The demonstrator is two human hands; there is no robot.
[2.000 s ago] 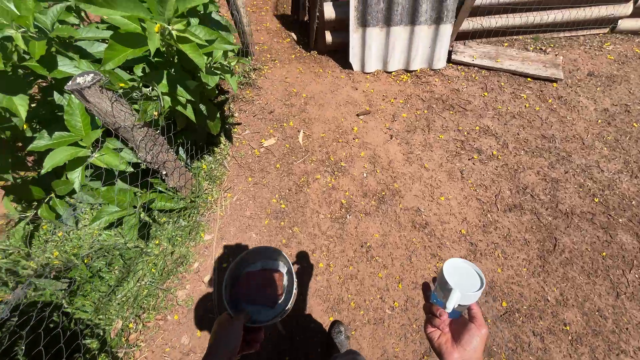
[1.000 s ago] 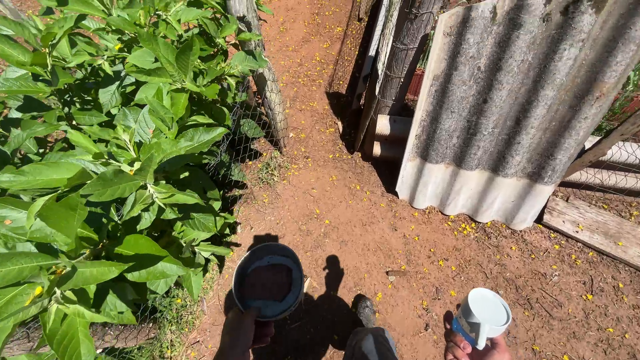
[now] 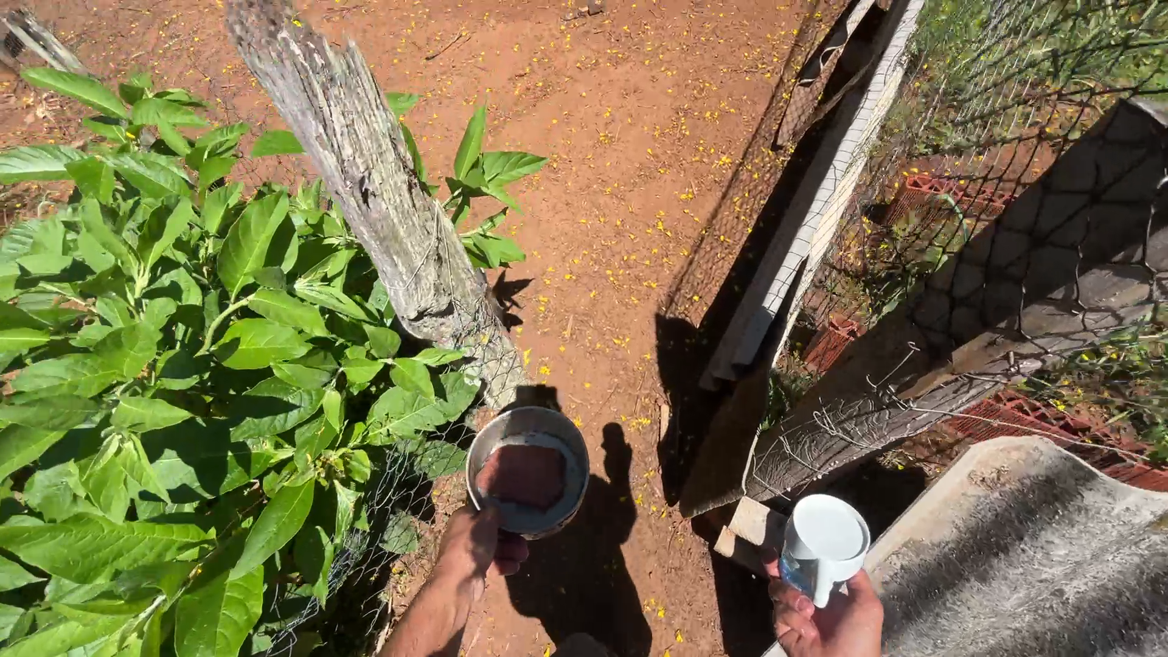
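My left hand (image 3: 485, 540), low and left of centre, grips the near edge or handle of a round metal pot (image 3: 527, 522); its open top faces up and a reddish-brown patch shows inside. At the lower right, my right hand (image 3: 826, 607) is closed around a white and blue plastic container (image 3: 829, 538). That container has a round white top and a white handle or spout pointing down toward my palm. The two vessels are well apart. What the reddish-brown patch is I cannot tell.
A weathered wooden post (image 3: 383, 192) and leafy green plants (image 3: 164, 365) with wire mesh flank the left. Along the right stand wooden boards (image 3: 821, 210), a wire-strung beam (image 3: 922, 401) and a corrugated sheet (image 3: 1031, 547). Between them runs a reddish dirt path (image 3: 593, 182).
The view has moved forward to the gap between the post and the boards. The corrugated sheet, upright ahead before, is now at the lower right. Both hands still hold the same things.
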